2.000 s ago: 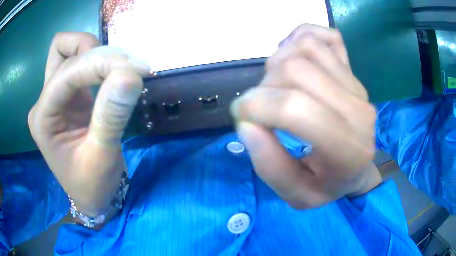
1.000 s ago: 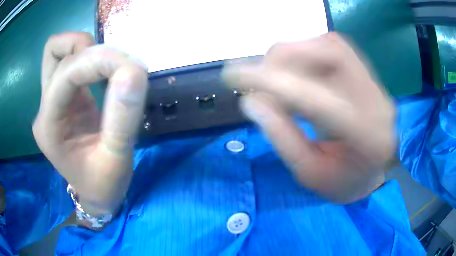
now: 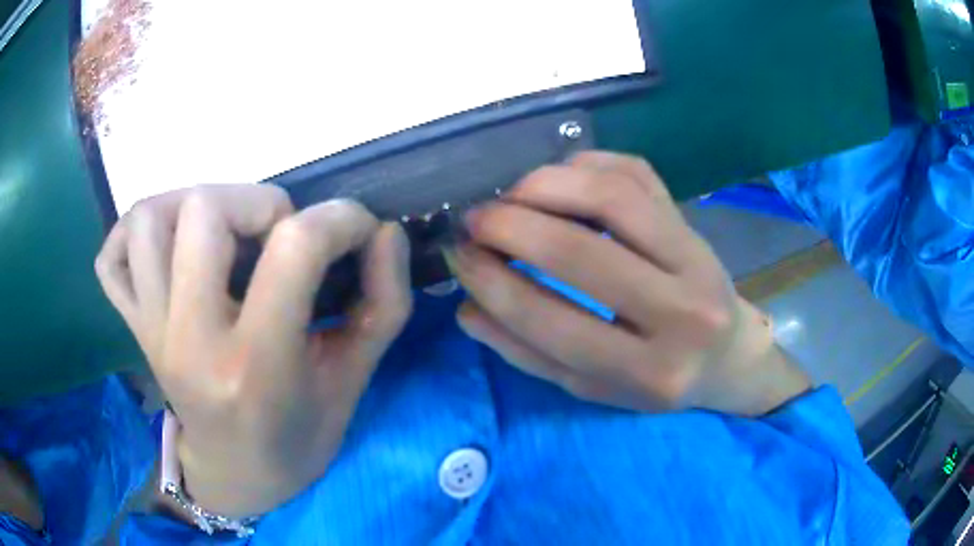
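The dark grey carrier fixture (image 3: 481, 160) lies tilted along the near edge of the white board (image 3: 363, 75), with a shiny screw at its right end. My left hand (image 3: 256, 331) is over its left part, fingers curled, covering that end. My right hand (image 3: 630, 288) reaches to its middle, fingertips pinched near bright metal points at a slot. Whether a tiny component is between the fingertips is too small to tell. Reddish-brown loose components (image 3: 107, 53) are heaped at the board's left end.
The glossy dark-green bench (image 3: 758, 96) surrounds the board. A blue sleeve of another person (image 3: 908, 235) is at the right, and more blue clothing (image 3: 69, 448) is at the lower left. My blue smock (image 3: 555, 469) is against the fixture.
The board and fixture appear further left and more tilted. My left hand has moved right and down over the fixture, and my right hand has moved down and left to its middle slots.
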